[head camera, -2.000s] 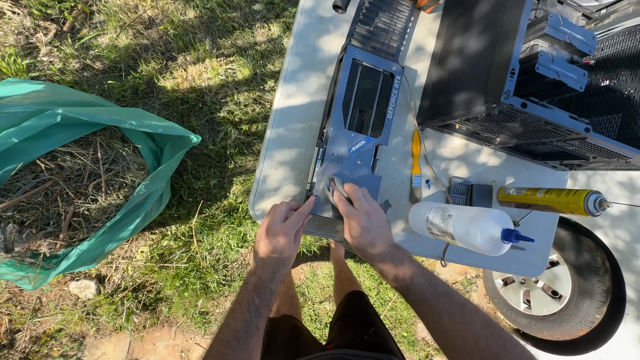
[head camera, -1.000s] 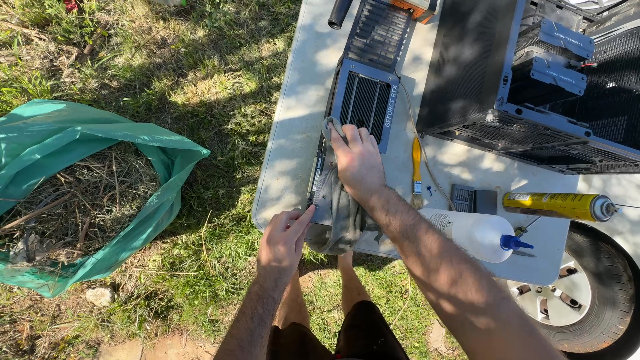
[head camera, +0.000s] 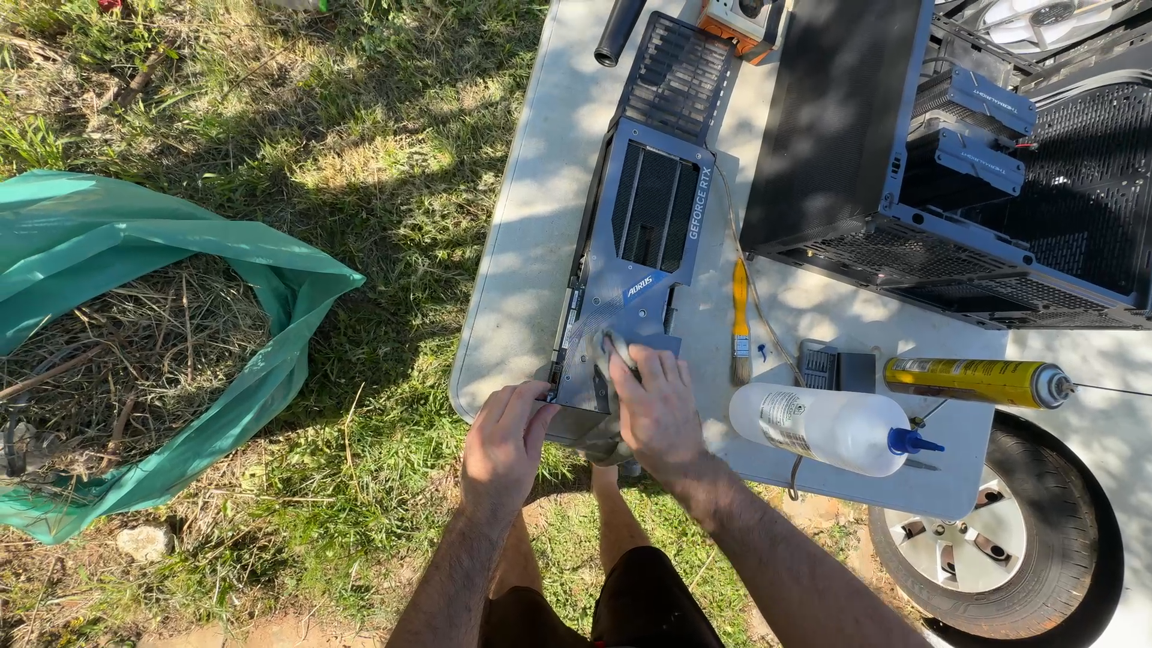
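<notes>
An Aorus GeForce RTX graphics card (head camera: 612, 297) lies with its backplate up near the left edge of the white folding table (head camera: 504, 297). My right hand (head camera: 661, 405) presses a bunched grey cloth (head camera: 605, 364) onto the card's near part; the cloth hangs down past the table's near edge. With its fingertips, my left hand (head camera: 508, 441) holds the near left corner of the card. Beyond the card's far end lies a dark slotted panel (head camera: 675, 76). To the right is a paintbrush with a yellow handle (head camera: 740, 315).
An open computer case (head camera: 828, 135) stands at the right. Nearer are a white bottle with a blue nozzle (head camera: 819, 427), a yellow spray can (head camera: 976, 382) and a cable (head camera: 751, 292). A wheel (head camera: 972, 540) lies below right. A green bag of dry grass (head camera: 297, 360) stands left.
My right hand has moved with the cloth from the middle of the card back toward its near end. My left hand stays at the near left corner.
</notes>
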